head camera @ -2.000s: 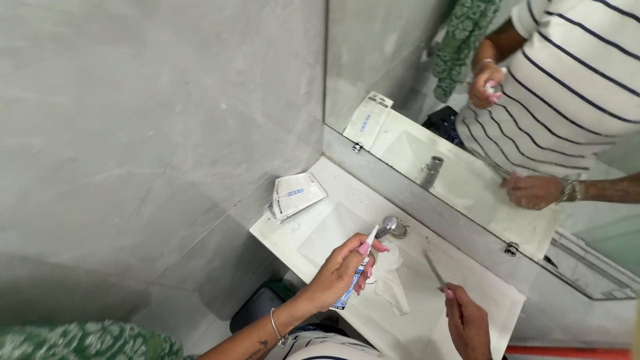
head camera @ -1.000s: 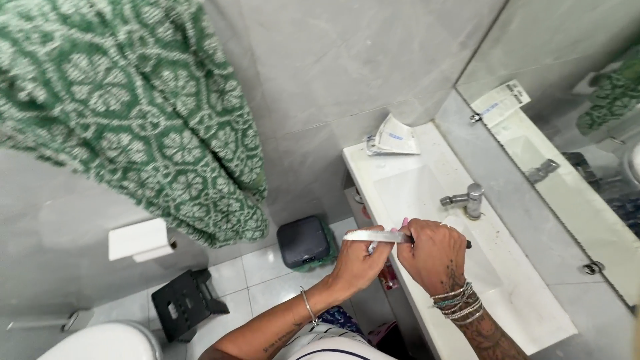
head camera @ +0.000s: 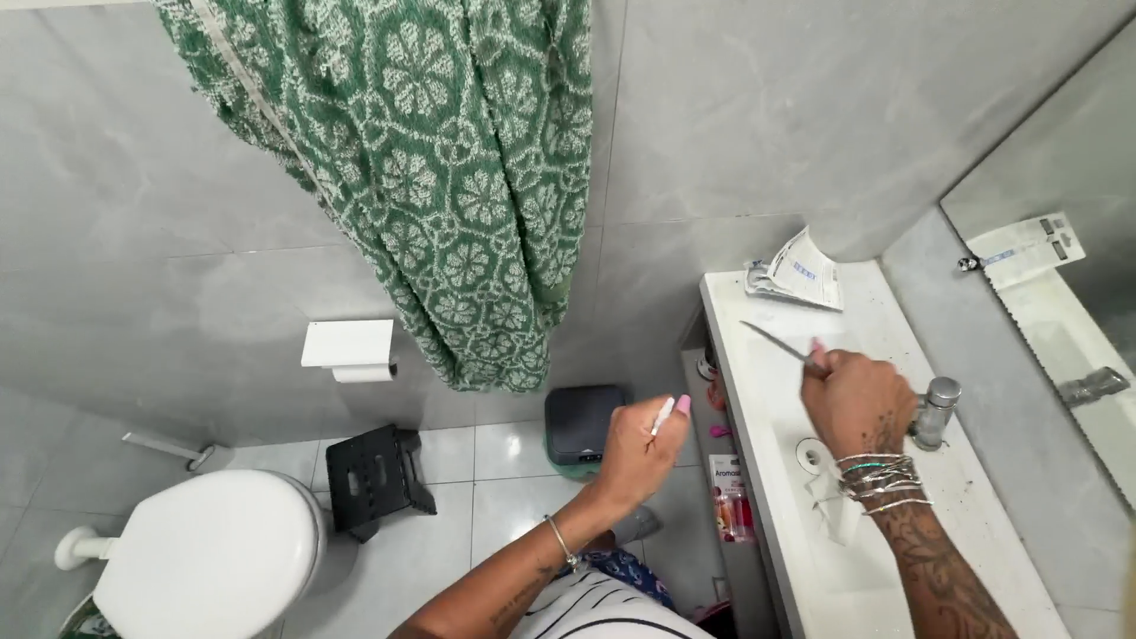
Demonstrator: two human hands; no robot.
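My left hand (head camera: pixel 637 451) is closed around a tube, with only its narrow white nozzle (head camera: pixel 662 415) showing above the fist. My right hand (head camera: pixel 856 404), over the washbasin's edge, grips a knife, its thin blade (head camera: pixel 772 339) pointing up and left; the handle is hidden in the fingers. The two hands are apart. Below and partly behind my right wrist, a crumpled white piece (head camera: pixel 834 510) lies in the white basin (head camera: pixel 865 586) near the drain (head camera: pixel 808 455). Opened packaging with writing (head camera: pixel 803 271) rests at the basin counter's far end.
A metal faucet (head camera: pixel 936 414) stands beside my right wrist, under the mirror (head camera: pixel 1065 266). A green patterned towel (head camera: pixel 470 195) hangs ahead. Below are a dark bin (head camera: pixel 581 422), a black step stool (head camera: pixel 373 479), a toilet (head camera: pixel 213 555) and a shelf holding packages (head camera: pixel 732 515).
My hands, together at the blade one second ago, are now apart. My right hand with the knife is over the basin counter; my left is to its left. The view has swung left since two seconds ago.
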